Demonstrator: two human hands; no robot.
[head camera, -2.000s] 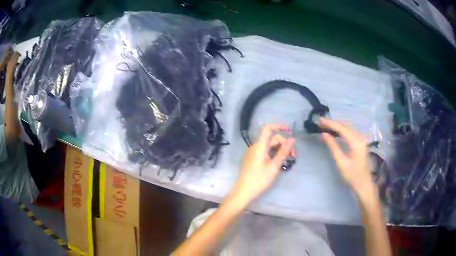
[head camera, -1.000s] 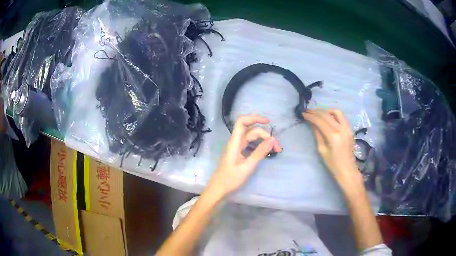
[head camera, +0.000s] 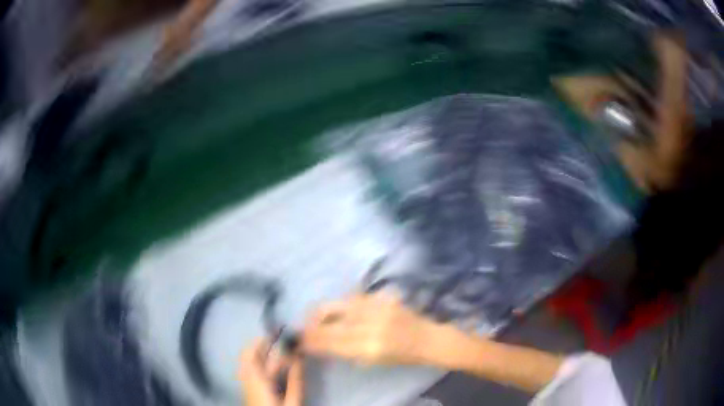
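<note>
The view is strongly blurred. A black curved headband (head camera: 190, 337) lies on the white foam sheet (head camera: 262, 238) at the lower left. My left hand (head camera: 271, 374) is at the bottom edge, partly cut off, its fingers around a small dark part. My right hand (head camera: 369, 329) reaches in from the right, its fingertips beside a small black piece (head camera: 290, 341) near the headband's right end. The blur hides whether my right fingers grip it. Any thin wire is too blurred to see.
A clear bag of black parts (head camera: 508, 198) lies right of my hands, with a loose dark curved part (head camera: 377, 273) near it. Another dark bag (head camera: 99, 341) is at lower left. The green conveyor (head camera: 214, 174) runs behind. Another person's arm (head camera: 671, 119) shows at upper right.
The view has swung right and tilted, so the headband and my hands now appear at lower left. My hands are closer together. The right bag is more fully in view; the cartons are gone.
</note>
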